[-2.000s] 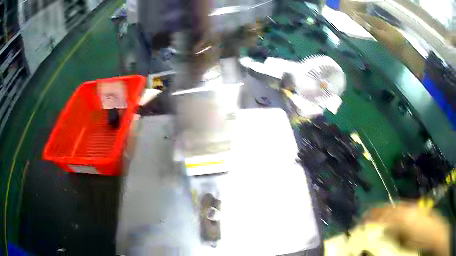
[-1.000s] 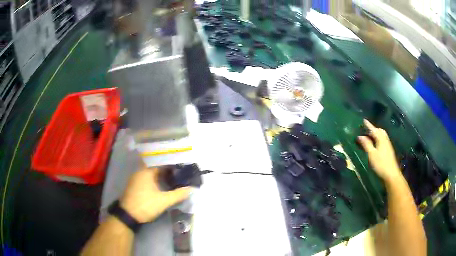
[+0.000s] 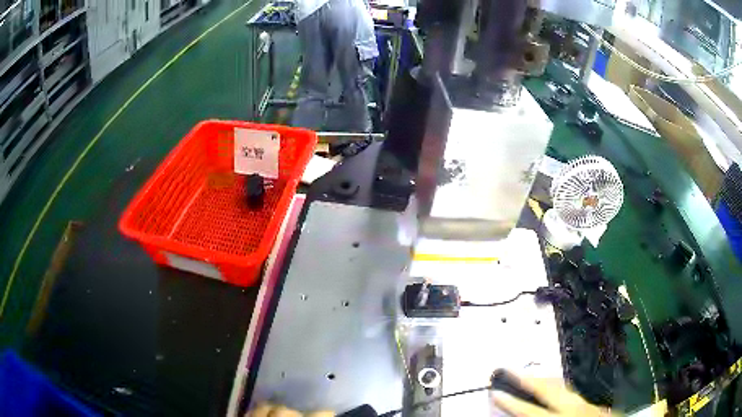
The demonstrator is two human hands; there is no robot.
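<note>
A black power adapter [image 3: 433, 300] lies in the clear nest under the silver welding horn [image 3: 480, 183]; its cord runs right to the pile. The dark clamp bar [image 3: 425, 358] with a ring is in front. My left hand [image 3: 289, 410] shows only as fingers at the bottom edge, beside a second black adapter [image 3: 358, 410], mostly cut off. A thin cord [image 3: 443, 397] runs from it to my right hand [image 3: 557, 397], whose fingers are closed on a dark oblong piece [image 3: 514, 384] at the plate's lower right.
A red basket [image 3: 195, 212] with a white label and one black piece stands left of the metal plate [image 3: 325, 285]. A white fan [image 3: 587, 195] and black adapter pile [image 3: 594, 318] are at right. A blue bin [image 3: 32, 391] is lower left. A person [image 3: 333, 61] stands beyond.
The adapter that my left hand held near the horn now lies in the nest. My left hand has dropped to the bottom edge. My right hand has moved from the green surface to the plate.
</note>
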